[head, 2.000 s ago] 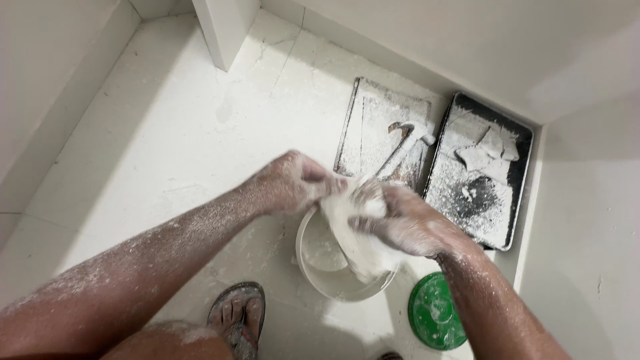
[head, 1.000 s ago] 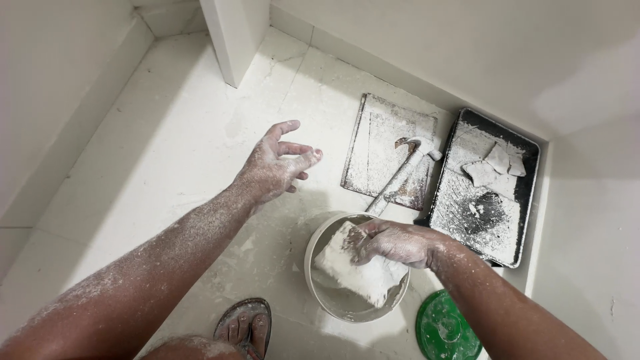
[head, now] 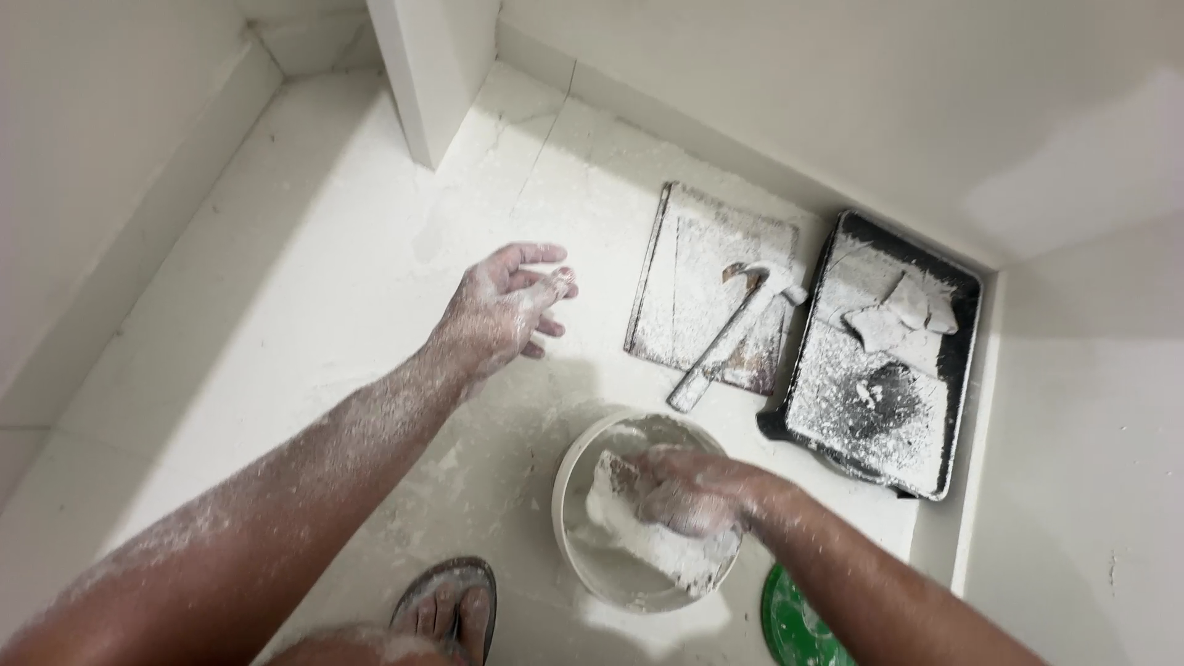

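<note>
A white round bucket (head: 566,518) stands on the tiled floor at the lower middle. Inside its mouth, my right hand (head: 689,490) grips a white, powder-coated piece (head: 647,546) that looks like a cloth or sponge; its exact kind is unclear. My left hand (head: 513,301) hangs empty above the floor, up and left of the bucket, fingers apart and dusted white. Beyond the bucket, a claw hammer (head: 726,347) coated in white lies across a flat dusty board (head: 698,268), its handle pointing toward the bucket.
A black paint tray (head: 967,342) with white powder and broken white pieces (head: 902,319) lies along the right wall. A green lid (head: 800,620) is right of the bucket, partly behind my right forearm. My sandalled foot (head: 449,610) is left of it. A white panel edge (head: 416,83) juts in above.
Two seconds ago both hands were together at the white piece above the bucket. My left hand has let go and moved away up-left; my right hand has lowered the piece into the bucket.
</note>
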